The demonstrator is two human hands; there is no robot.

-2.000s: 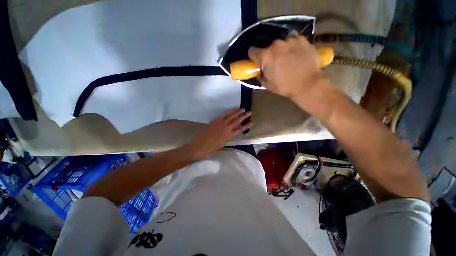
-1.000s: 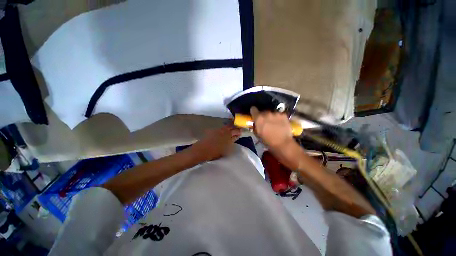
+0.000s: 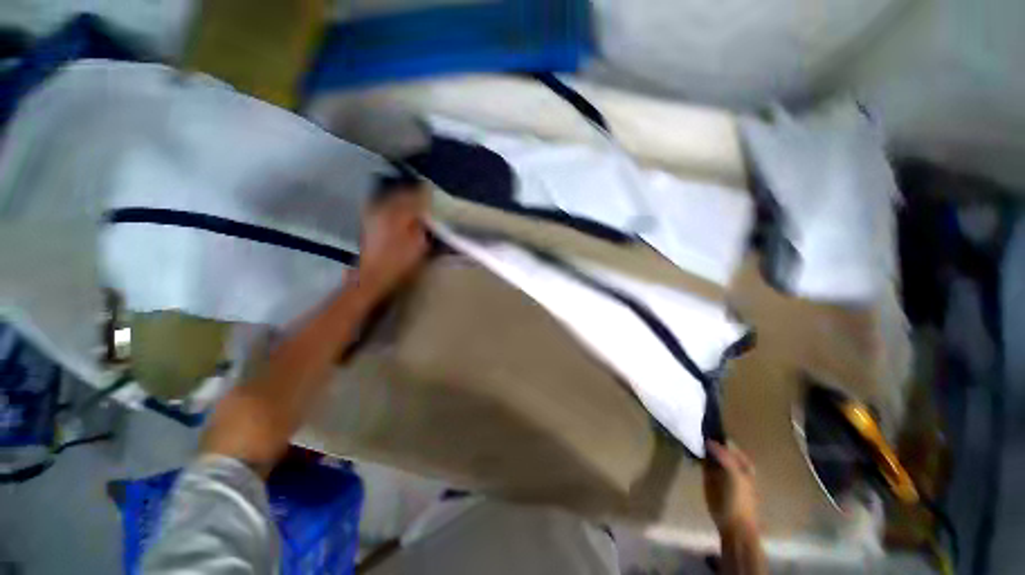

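Observation:
The picture is motion-blurred. My left hand (image 3: 393,242) is closed at the dark right edge of a white garment panel (image 3: 236,264) that lies to the left, with a dark curved seam line. My right hand (image 3: 733,483) pinches the dark-edged near corner of a second, narrow white panel (image 3: 624,337), which slants across the beige table (image 3: 506,371). The steam iron (image 3: 843,444), with its orange-yellow handle, rests at the table's right end, and no hand is on it.
More white and navy panels (image 3: 697,213) lie at the far side. A blue bar (image 3: 450,45) is behind the table. An olive rounded shape (image 3: 174,354) is at the left. Blue plastic baskets (image 3: 315,511) stand below the near edge.
The view has turned. My right hand has let go of the iron and taken a panel corner. The first panel has moved left with my left hand at its edge.

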